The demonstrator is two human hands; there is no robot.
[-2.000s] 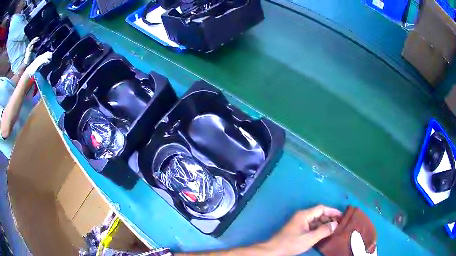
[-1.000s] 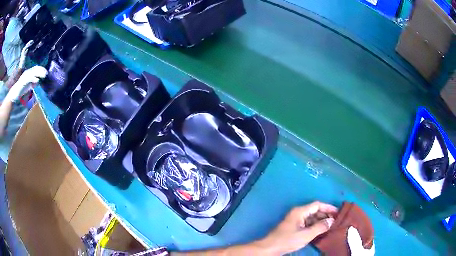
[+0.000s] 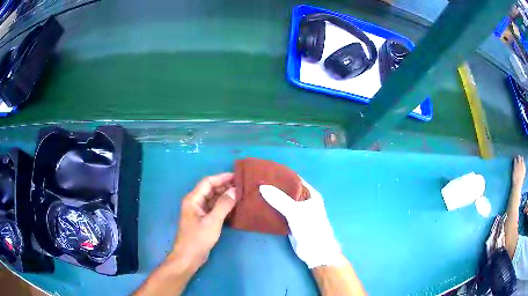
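Observation:
A reddish-brown cloth [image 3: 255, 217] is held between my hands above the blue-green bench [image 3: 393, 231]. My left hand [image 3: 208, 211] is bare and pinches the cloth's left edge between thumb and fingers. My right hand [image 3: 307, 222] wears a white glove and grips the cloth's right side, with the thumb on top and the fingers mostly hidden behind it.
Black moulded trays [image 3: 130, 202] stand at the left, with bagged items in their hollows. A blue-rimmed tray [image 3: 293, 63] holds black headphones [image 3: 347, 60] beyond the bench, partly behind a green post [image 3: 405, 75]. A white bottle [image 3: 463, 191] and another person's arm [image 3: 512, 208] are at the right.
The view has swung to the right. The black trays now sit at the left edge, and the cloth and both hands appear near the middle. The cloth is still in both hands.

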